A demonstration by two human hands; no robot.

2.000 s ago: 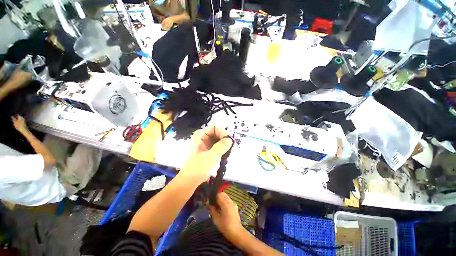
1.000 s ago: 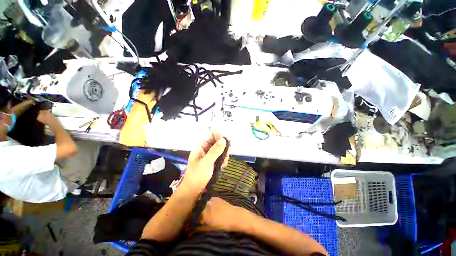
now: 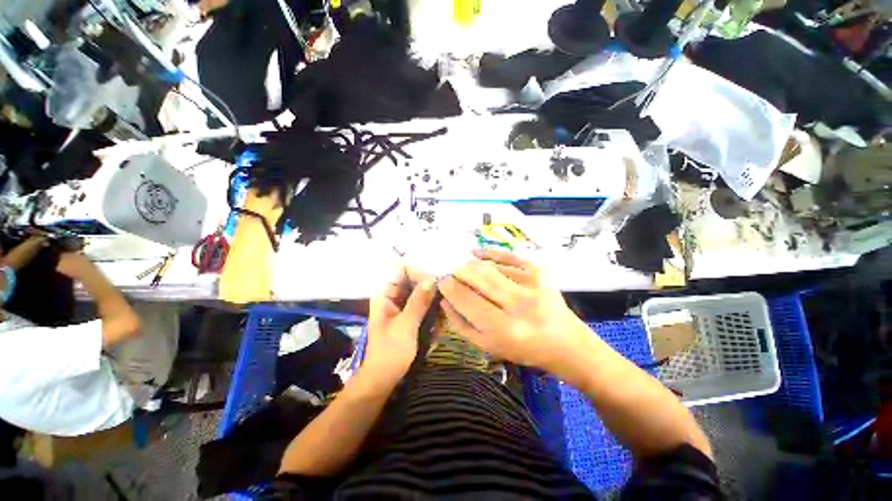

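My left hand [image 3: 399, 318] and my right hand [image 3: 507, 305] meet at the fingertips above the lap, in front of the white table edge. The left thumb and fingers are pinched together and the right fingers are bent towards them. The black fabric strip cannot be made out between them, so what they hold is hidden or too small to tell. A tangled pile of black tubes [image 3: 311, 186] lies on the table beyond, its loose ends pointing right.
Yellow and teal snips [image 3: 502, 236] lie beyond my right hand. Red-handled scissors [image 3: 210, 252] lie beside tan cardboard [image 3: 248, 259]. A sewing machine [image 3: 509, 201] is ahead. A white basket [image 3: 719, 391] sits on blue crates [image 3: 597, 421]. A person [image 3: 59, 362] works at left.
My right hand has come up from the lower end of the strip to my left fingertips. The black strip that hung from my left hand no longer shows. The view has tilted down.
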